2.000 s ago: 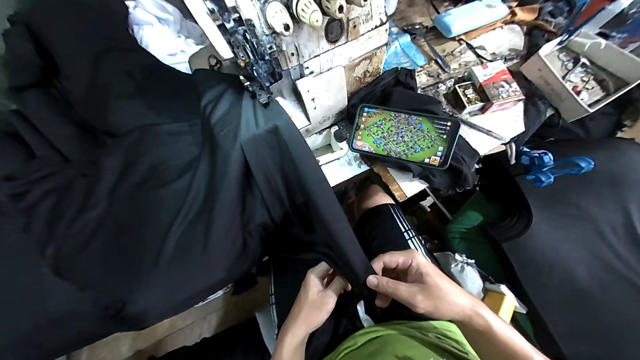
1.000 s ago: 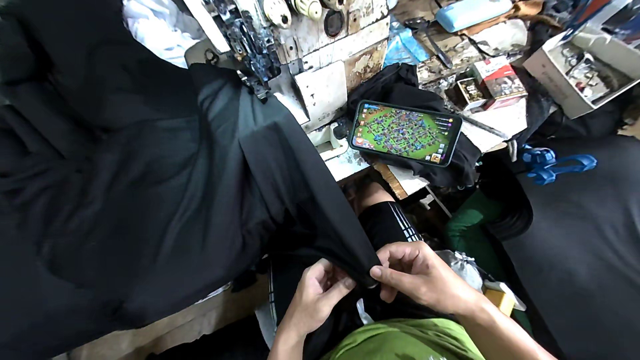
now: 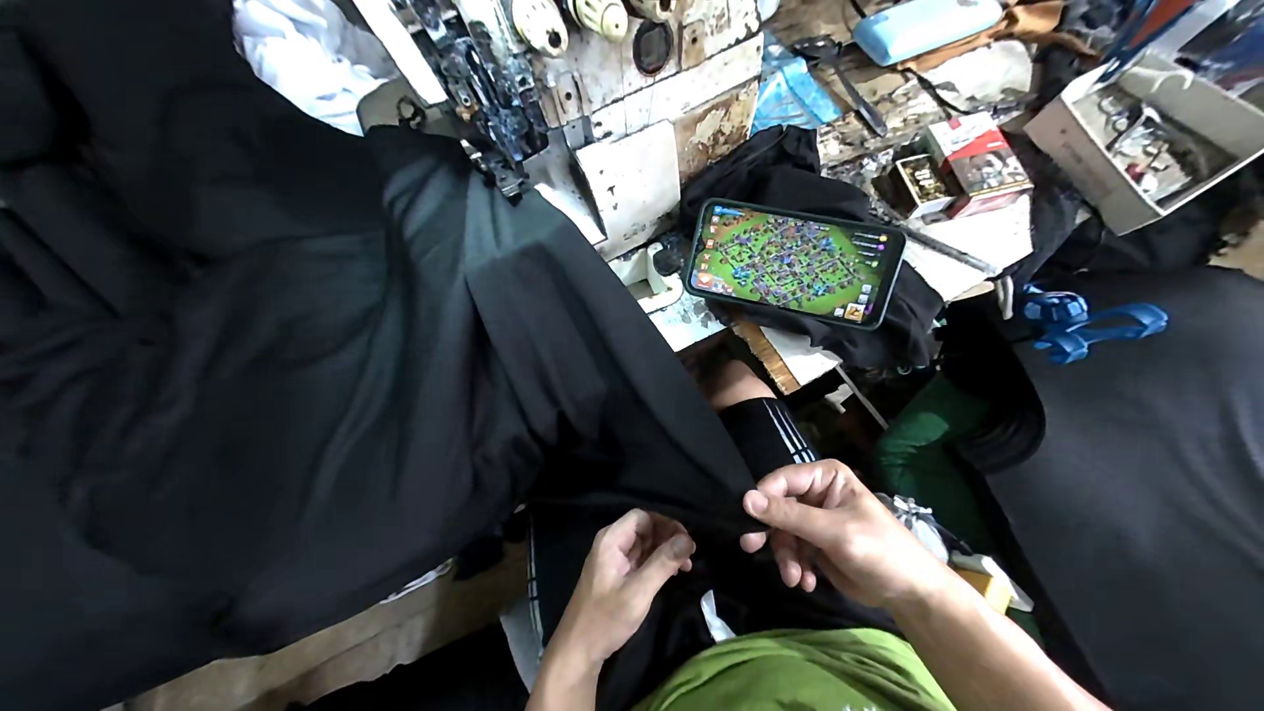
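Black fabric (image 3: 326, 395) spreads over the left half of the view and runs under the needle area of a sewing machine (image 3: 499, 128). Its near corner reaches down over my lap, where my right hand (image 3: 829, 533) pinches it between thumb and fingers. Just left of that corner, my left hand (image 3: 632, 583) has its fingers curled beside the fabric's lower edge; whether it grips any cloth cannot be told.
A phone (image 3: 795, 262) with a lit game screen lies on dark cloth right of the machine. Blue-handled scissors (image 3: 1091, 321) rest on dark material. Beyond are small boxes (image 3: 978, 163), an open carton (image 3: 1136, 138) of small parts and a light-blue case (image 3: 928, 30).
My left hand has moved slightly away from my right hand at the fabric's corner. The fabric under the machine stays about where it was.
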